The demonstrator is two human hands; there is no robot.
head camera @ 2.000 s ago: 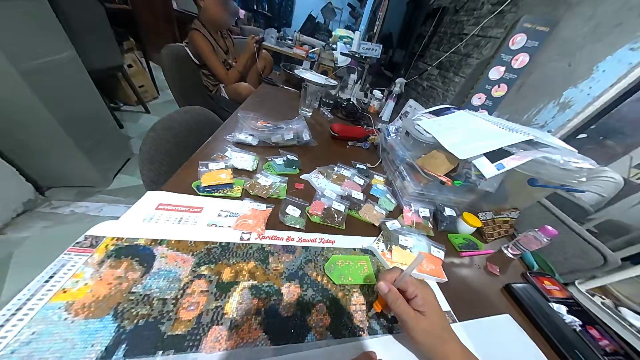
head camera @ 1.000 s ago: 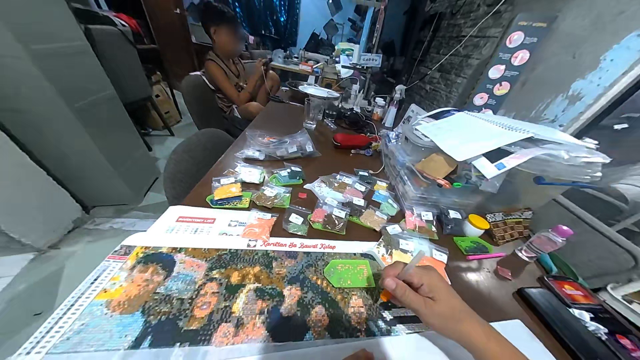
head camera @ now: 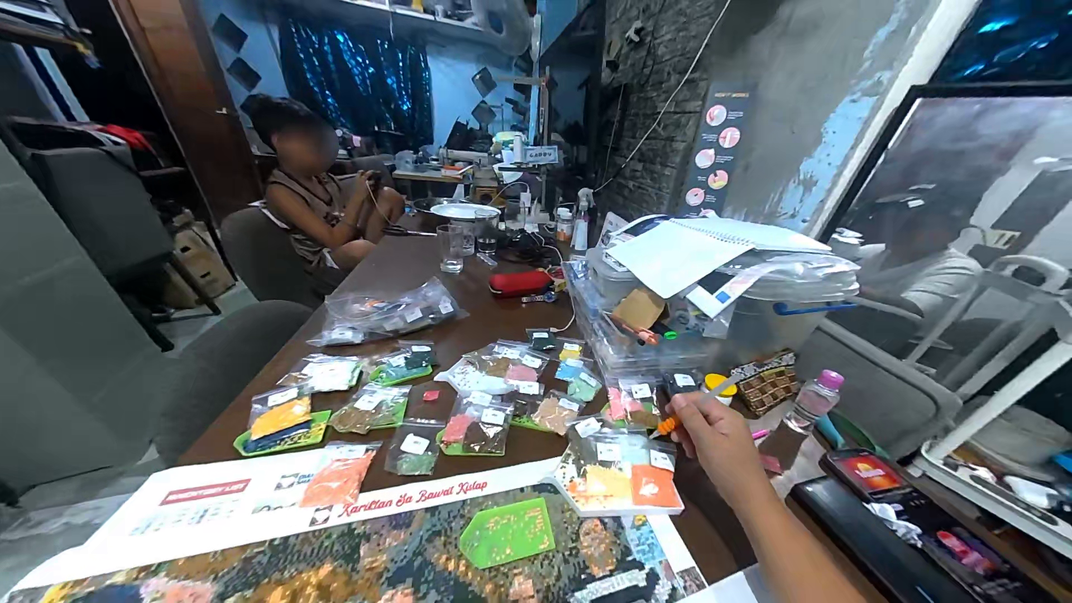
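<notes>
My right hand (head camera: pixel 708 427) holds a diamond-painting pen (head camera: pixel 670 425) with an orange grip, its tip over small plastic bags of beads (head camera: pixel 611 469) at the canvas's upper right edge. The partly covered diamond-painting canvas (head camera: pixel 335 561) spans the table's near side. On it lies a green bead tray (head camera: pixel 507 533) with some yellowish beads. A bag of orange beads (head camera: pixel 339 479) rests on the canvas's white margin. Beyond are several more bead bags, some on green trays (head camera: pixel 285 431). My left hand is not in view.
Bagged supplies (head camera: pixel 394 310), a red case (head camera: pixel 521 283) and a drinking glass (head camera: pixel 450 249) stand farther back. On the right are a clear plastic bin (head camera: pixel 620 335), a woven basket (head camera: pixel 764 381), a bottle with a pink cap (head camera: pixel 814 400) and a phone (head camera: pixel 867 473). A person (head camera: pixel 322 193) sits at the far left.
My right hand with the pen has moved away from beside the green tray on the canvas, up to the bead bags. The view has tilted upward.
</notes>
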